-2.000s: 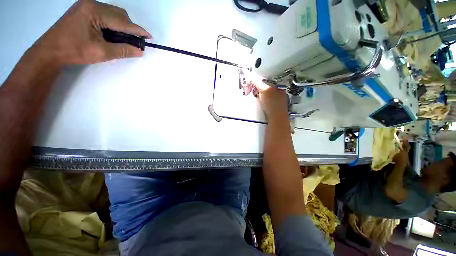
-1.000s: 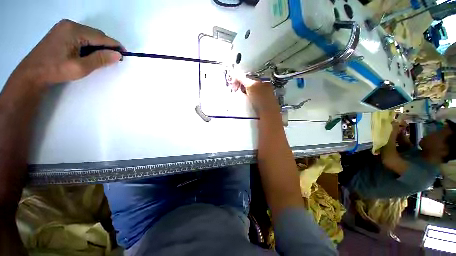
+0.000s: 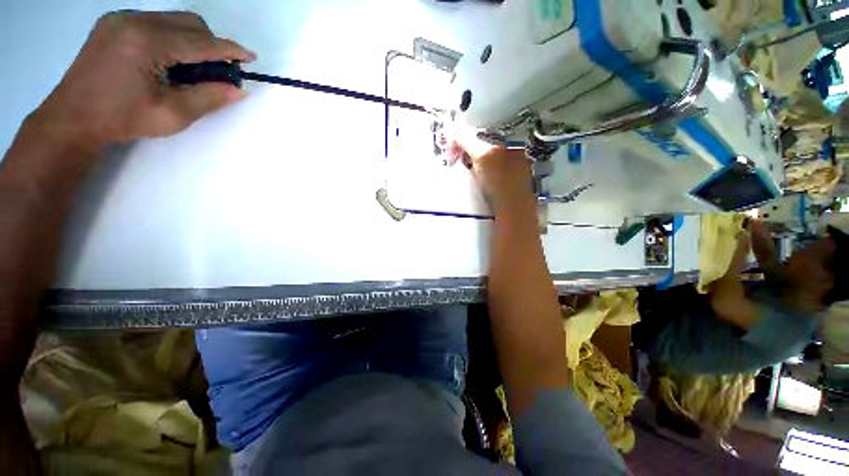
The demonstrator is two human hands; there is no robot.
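Observation:
My left hand (image 3: 154,79) is shut on the black handle of a long screwdriver (image 3: 321,87). Its thin dark shaft points right, and its tip reaches the needle area of the white sewing machine (image 3: 559,74). My right hand (image 3: 479,156) is at the needle area, its fingertips beside the small silver parts (image 3: 441,139) there. Glare hides whether the fingers grip a part. The bed cover (image 3: 419,177), outlined by dark seams, lies below.
A curved metal guard (image 3: 684,93) is on the machine's head. A parts tray (image 3: 658,244) and a green-handled tool (image 3: 629,231) lie at the right. A ruler strip (image 3: 279,307) runs along the table front. Another person (image 3: 763,302) sits at the far right.
The view has shifted slightly. My left hand has opened its fingers somewhat around the screwdriver handle since one second ago. The tip and my right hand stay at the needle area.

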